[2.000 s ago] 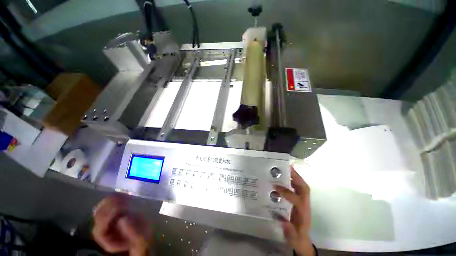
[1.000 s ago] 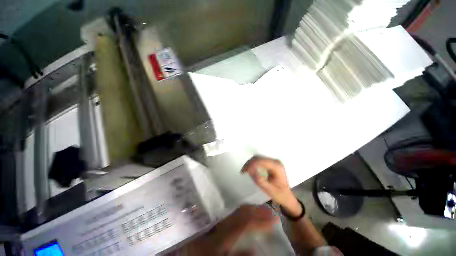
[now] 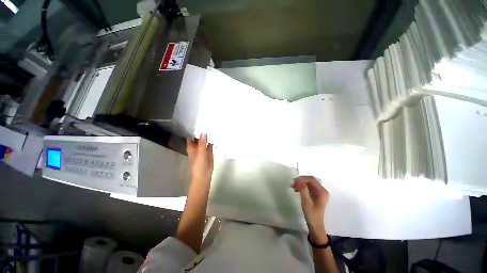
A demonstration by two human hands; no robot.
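A white sheet (image 3: 243, 114) extends from the right side of the small cutter (image 3: 155, 101) over the white bench; glare hides parts of its edges. My left hand (image 3: 200, 154) has its fingertips at the sheet's near edge, beside the cutter's outlet; whether they grip it is unclear. My right hand (image 3: 312, 194) is near the sheet's near right corner, fingers curled and thumb close to them; I cannot tell if anything is between them. A translucent greenish sheet (image 3: 253, 189) lies in front, between my forearms.
The cutter's control panel (image 3: 91, 164) with blue display and two knobs is at the left. Tall stacks of white sheets (image 3: 408, 117) stand at the bench's right. Another translucent sheet (image 3: 288, 77) lies at the back. White rolls (image 3: 99, 250) are below the panel.
The view has turned right from the panel, then partly back left. My right hand has left the knobs. My left hand has moved to the sheet at the cutter's outlet.
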